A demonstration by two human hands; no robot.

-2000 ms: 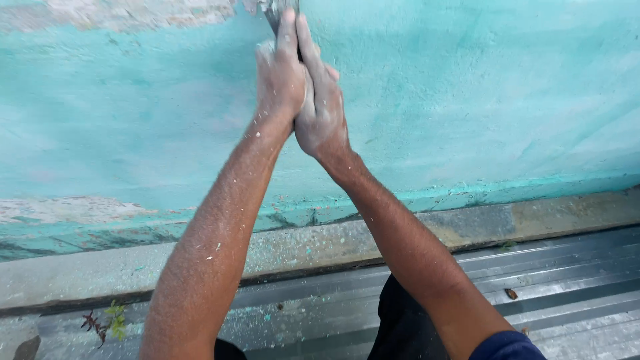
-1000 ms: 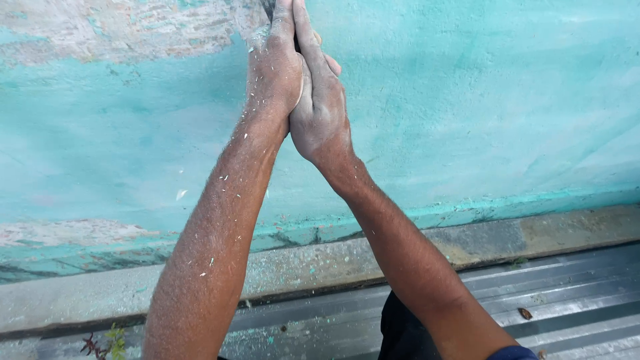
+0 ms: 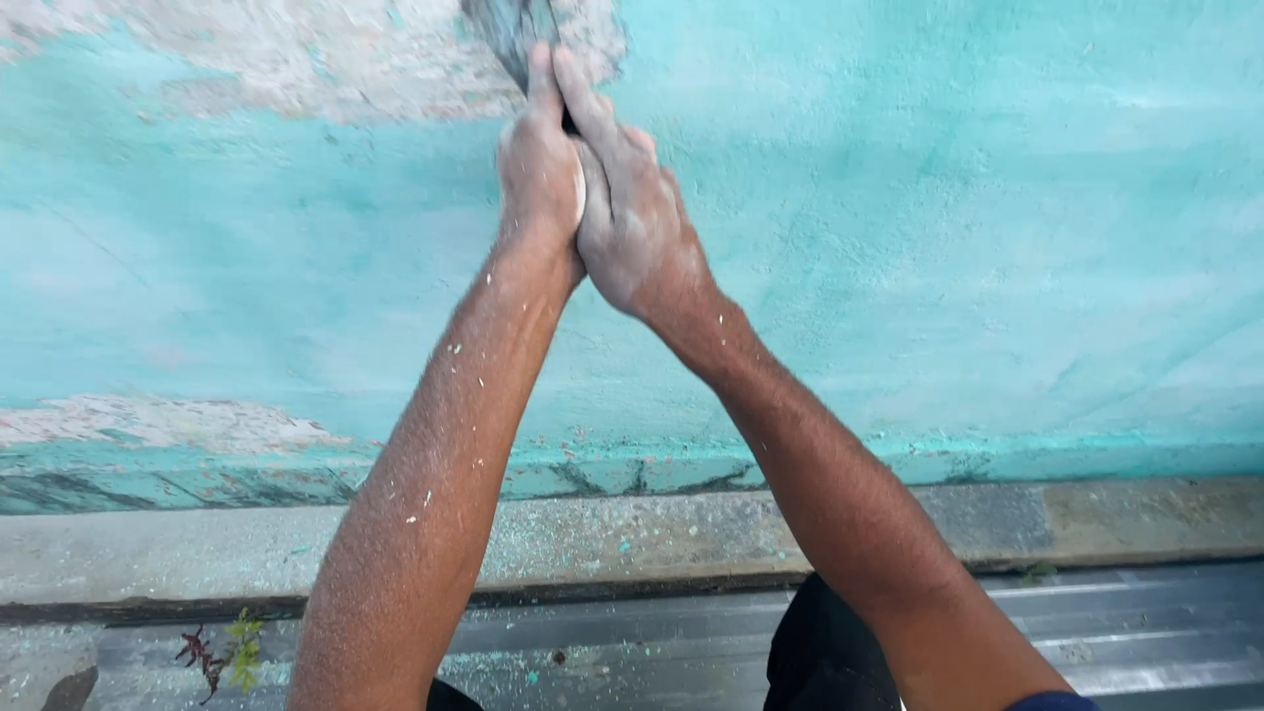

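Both my hands, dusted with pale powder, are closed together around the handle of a scraper. Its broad grey metal blade (image 3: 513,35) lies against the wall at the top of the head view, over a patch of bared plaster (image 3: 326,59). My left hand (image 3: 541,168) is on the left side of the handle, its index finger pointing up toward the blade. My right hand (image 3: 632,202) presses against it from the right. Most of the handle is hidden by the hands. Turquoise paint (image 3: 938,247) covers the wall around them. Paint flecks stick to both forearms.
A concrete ledge (image 3: 652,538) sprinkled with paint chips runs along the wall's foot. In front of it lies corrugated metal sheeting (image 3: 632,642). A small green plant (image 3: 243,647) grows at the lower left. Another bared patch (image 3: 168,423) shows low on the wall.
The view has shifted, so more of the bared patch and the scraper blade shows at the top. Both hands stay closed on the handle.
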